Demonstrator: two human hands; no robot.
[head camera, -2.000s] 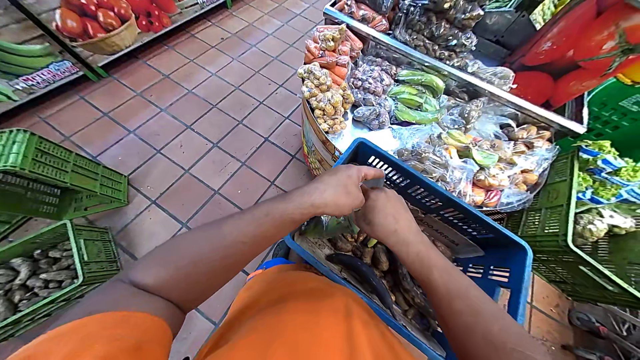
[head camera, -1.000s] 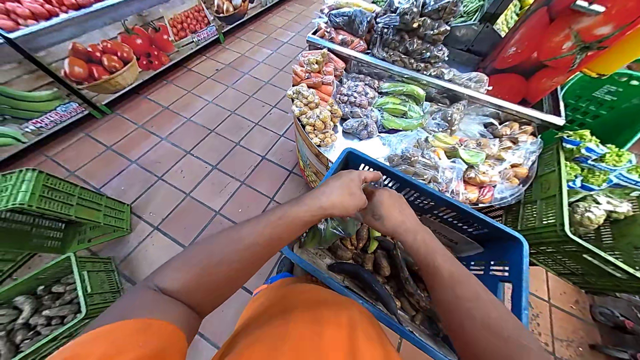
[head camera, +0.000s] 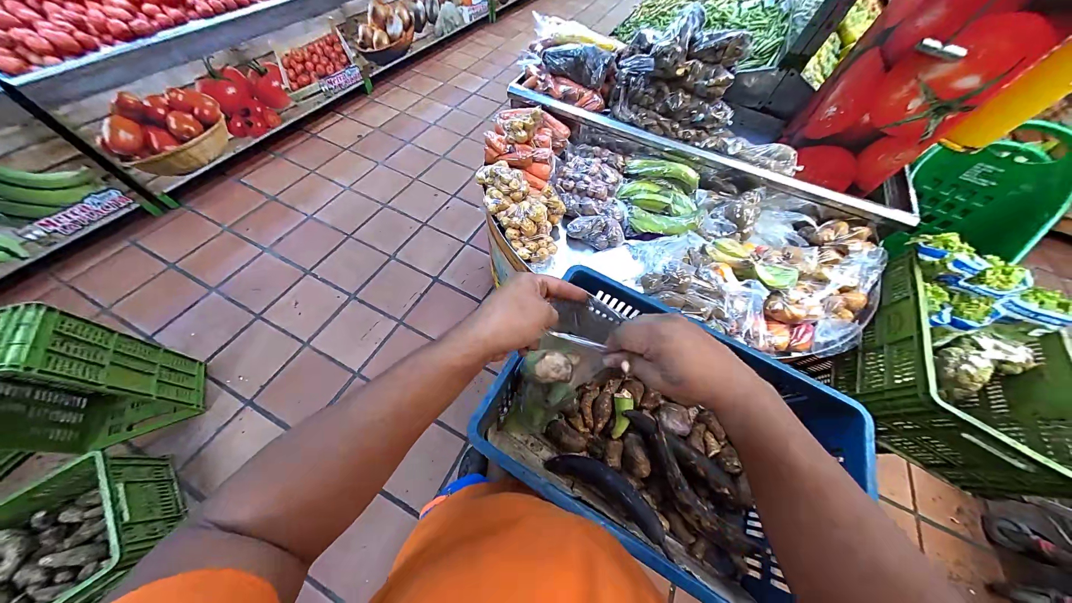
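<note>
Both hands are over a blue plastic crate (head camera: 840, 410). My left hand (head camera: 523, 311) grips one side of the mouth of a clear plastic bag (head camera: 548, 394), its index finger stretched toward the right. Closed on the other side of the bag's mouth is my right hand (head camera: 666, 352). The bag hangs at the crate's left end with a pale, roundish piece of produce (head camera: 551, 366) and something green inside. Beneath lie brown root vegetables (head camera: 634, 455), dark eggplants (head camera: 607, 490) and a small green piece (head camera: 621, 414).
Beyond the crate stands a round display of bagged vegetables (head camera: 662, 197). Green crates (head camera: 997, 423) with leafy greens are at right. At left are a green crate (head camera: 92, 377) and another crate (head camera: 146, 502) holding dirty roots. Produce shelves (head camera: 276, 109) line the far left.
My hands have moved apart, and the bag's mouth now stretches between them. The view has tilted up somewhat.
</note>
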